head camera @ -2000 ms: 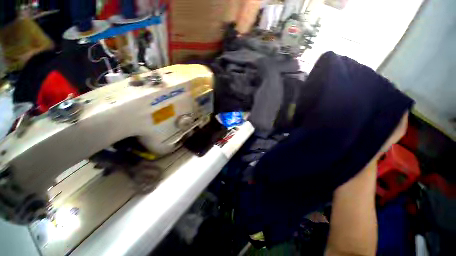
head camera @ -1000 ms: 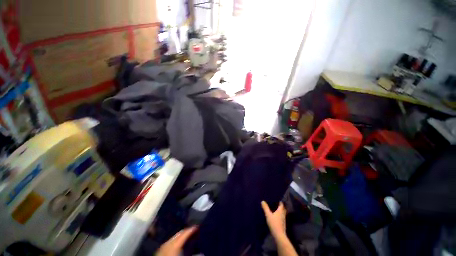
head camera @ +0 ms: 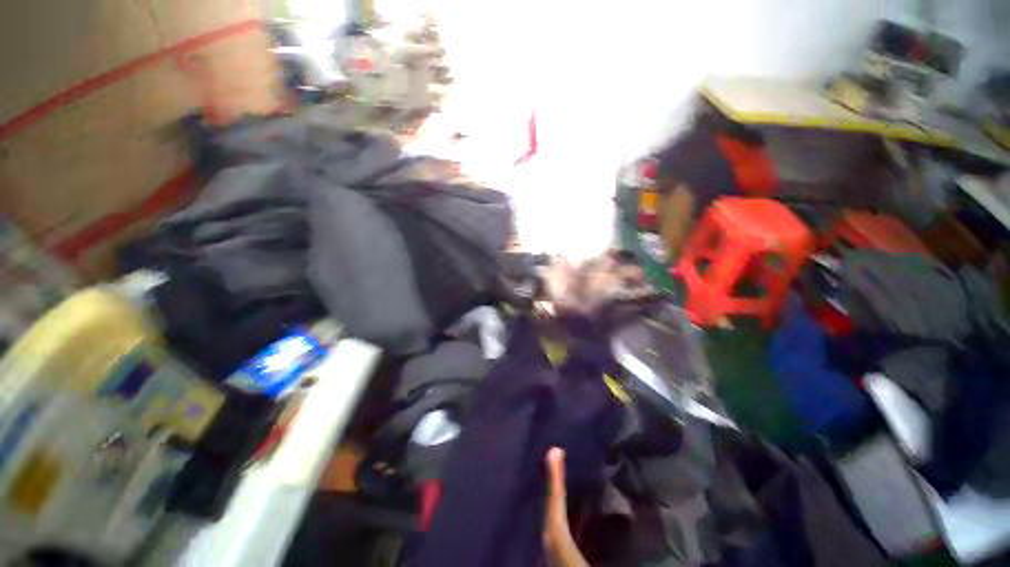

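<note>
A dark navy garment piece (head camera: 487, 443) lies over the heap of cloth at the lower middle of the view, right of the sewing table's end. My right hand (head camera: 557, 515) is at the bottom, upright and edge-on against the navy cloth; blur hides whether its fingers grip it. My left hand is not in view. The cream sewing machine (head camera: 78, 410) is blurred and cut off at the left edge.
The white table end (head camera: 294, 454) bears a blue packet (head camera: 277, 362) and a dark flat object. Grey cloth (head camera: 360, 255) is heaped behind. A red stool (head camera: 748, 255) stands at right, near a yellow-edged table (head camera: 808, 109). More cloth pieces cover the floor.
The navy piece, held up two seconds ago, is now down on the heap. My left hand has left the picture. My right hand shows lower and further left, and the view has shifted.
</note>
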